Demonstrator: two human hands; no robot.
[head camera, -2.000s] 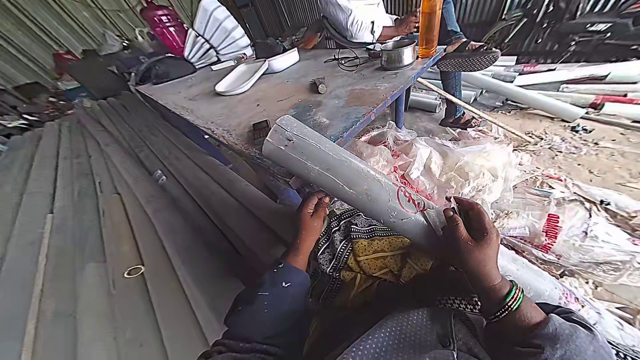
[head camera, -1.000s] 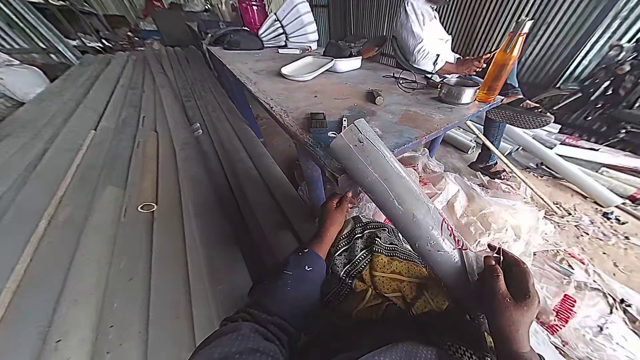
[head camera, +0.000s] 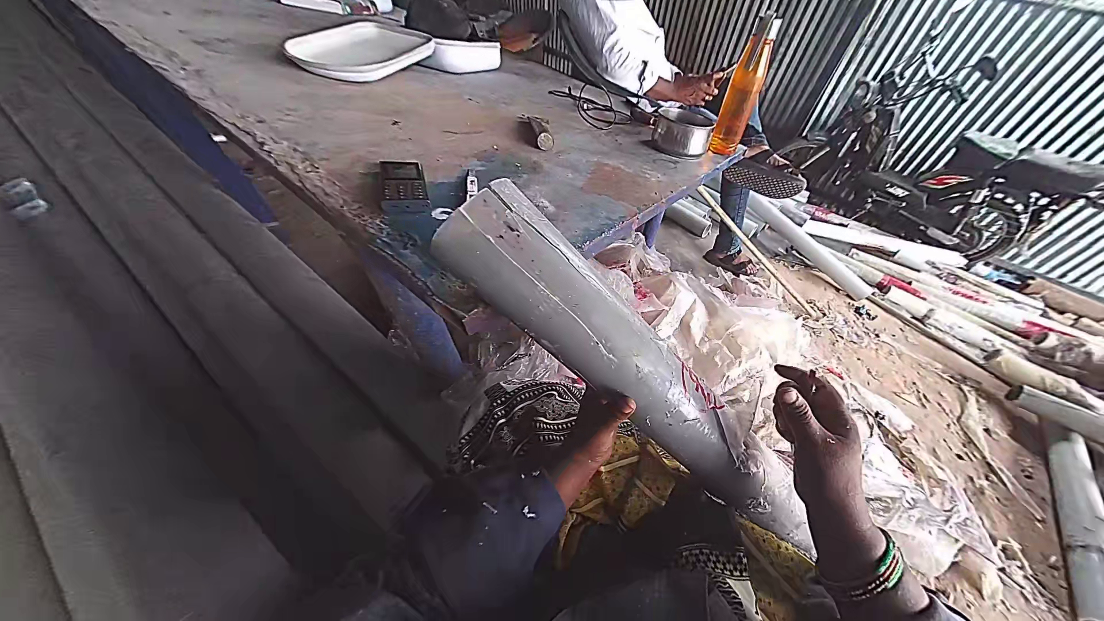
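A thick grey roll or tube (head camera: 595, 336), wrapped in clear film with red print, slants across my lap, its upper end near the table corner. My left hand (head camera: 599, 435) is against its underside, the thumb showing and the other fingers hidden, so its grip is unclear. To the right of the roll my right hand (head camera: 815, 423) is raised with fingers apart and nothing visible in it. Patterned cloth (head camera: 526, 418) lies beneath the roll. Crumpled clear plastic film (head camera: 724, 319) is heaped behind it.
On the table (head camera: 483, 112) are a keypad phone (head camera: 404, 185), a white tray (head camera: 358, 50), a metal pot (head camera: 681, 131) and an orange bottle (head camera: 746, 86). A person (head camera: 617, 43) sits behind. Long grey planks (head camera: 216, 345) run along the left; wrapped tubes (head camera: 949, 319) and a motorcycle (head camera: 940, 181) are at right.
My right hand has come off the roll and now stands apart from it. My left hand has moved onto the roll's underside. The view has shifted to the right.
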